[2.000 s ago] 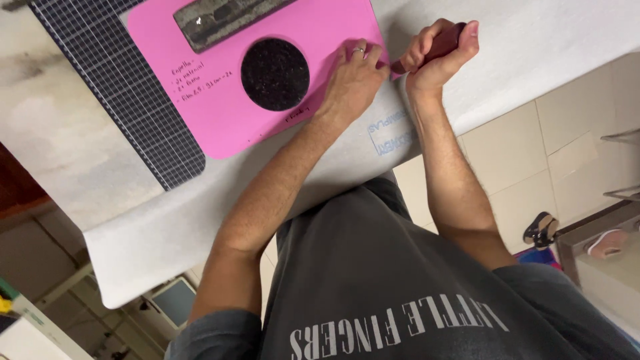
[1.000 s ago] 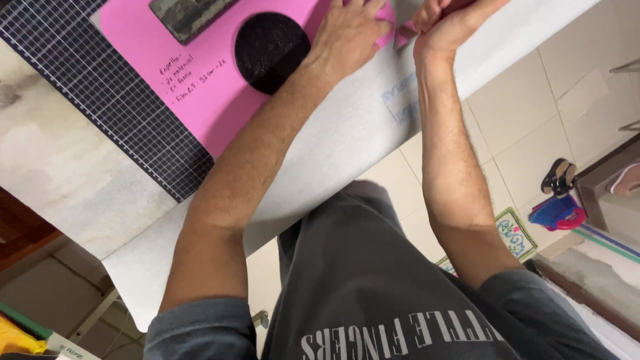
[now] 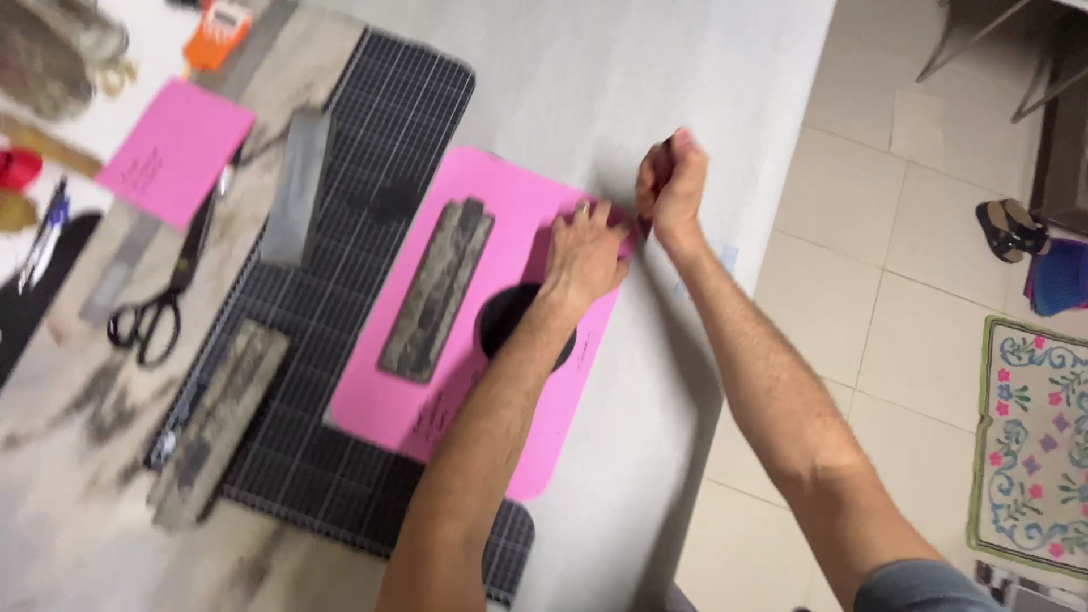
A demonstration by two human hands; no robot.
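Observation:
My left hand [image 3: 586, 255] presses on the right part of a pink template sheet [image 3: 374, 399] that bears handwriting, its fingers near the sheet's edge. Just beyond that edge, my right hand [image 3: 676, 183] is closed around a dark tool, whose narrow lower end meets the sheet's corner; blur hides its exact kind. Beside my left forearm a black round disc [image 3: 506, 319] lies on the sheet, partly covered by the arm. A worn, mottled rectangular bar [image 3: 438, 293] also rests on the sheet. White sheet material [image 3: 629, 408] extends under and beside the pink one.
Under the sheet's left side lies a black gridded cutting mat [image 3: 314, 459]. On and beside it are another worn bar [image 3: 221, 425], a grey block [image 3: 297, 187], black-handled scissors [image 3: 153, 323] and a smaller pink card [image 3: 178, 149]. The table's right edge borders a tiled floor [image 3: 909, 314].
The view has swung widely, bringing the scissors and second bar into sight. Both hands remain near the pink sheet's edge, my right one still around the tool.

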